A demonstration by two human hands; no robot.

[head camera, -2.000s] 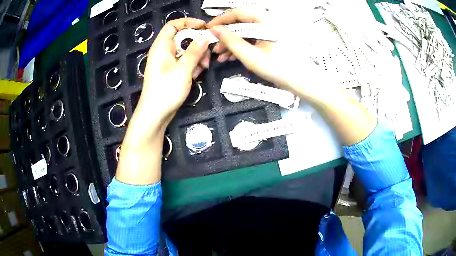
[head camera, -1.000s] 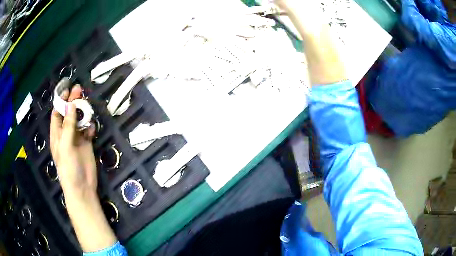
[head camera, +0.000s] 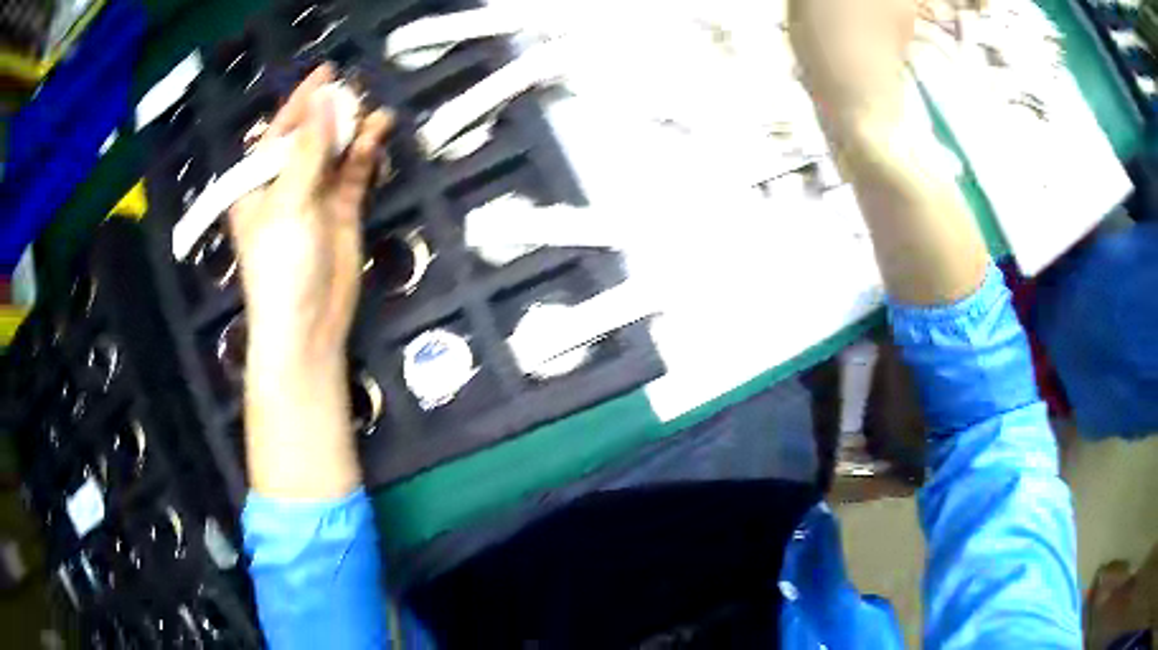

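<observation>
My left hand (head camera: 305, 203) holds a watch head (head camera: 340, 114) over the foam tray (head camera: 508, 404). A white strap (head camera: 229, 191) runs from the watch to the lower left, past the back of the hand. The image is blurred, so the joint cannot be seen. My right hand is cut off by the top edge; its wrist shows at the top right, over the straps. Finished strapped watches (head camera: 549, 340) lie in the tray's right column. A watch head (head camera: 438, 367) with a bluish-white face sits in a near pocket.
A white paper sheet (head camera: 724, 343) with a strap pile (head camera: 686, 140) lies right of the tray. A second strap pile (head camera: 1016, 89) is at far right. A second foam tray (head camera: 121, 489) is at left. A person's blue sleeve (head camera: 1111, 343) shows at the right edge.
The view has swung left and back. My right hand has left the watch and reached to the upper right. My left hand has kept the watch, and its strap now points lower left.
</observation>
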